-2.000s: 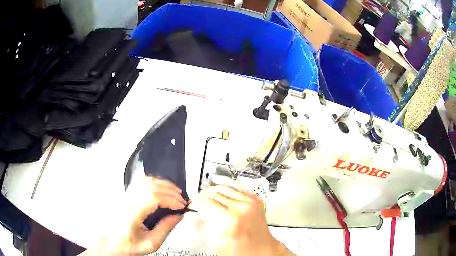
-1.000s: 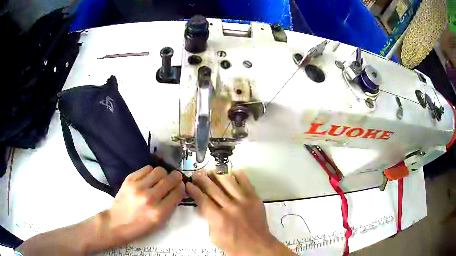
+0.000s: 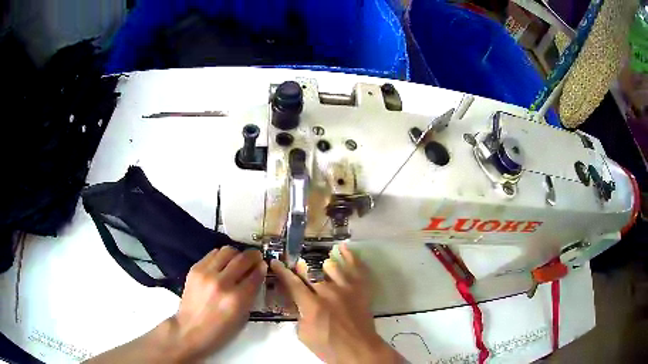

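Note:
A black fabric piece (image 3: 167, 217) lies on the white table left of the needle area, its right end under my fingers. A black strip (image 3: 117, 252) curves along its lower left side with a gap between. My left hand (image 3: 219, 302) is bare and presses and pinches the fabric's right end beside the presser foot (image 3: 272, 253). My right hand (image 3: 334, 306) is bare, its index finger reaching to the fabric's edge at the foot and its other fingers under the machine head's left end. The sewing machine head (image 3: 398, 213) is white with red lettering. The fingertips hide the fabric's end.
A large black heap (image 3: 50, 142) lies at the left. Snips (image 3: 451, 263) tied to a red ribbon (image 3: 474, 320) rest against the machine. A second red ribbon (image 3: 556, 313) hangs at the right. Blue bins (image 3: 341, 35) stand behind the table (image 3: 57, 306). A dark purple spool (image 3: 509, 154) sits on the machine.
Since one second ago, the fabric has shifted and flattened toward the foot, and its logo has become hard to see. My right fingers have spread, the index finger at the foot. The view has shifted.

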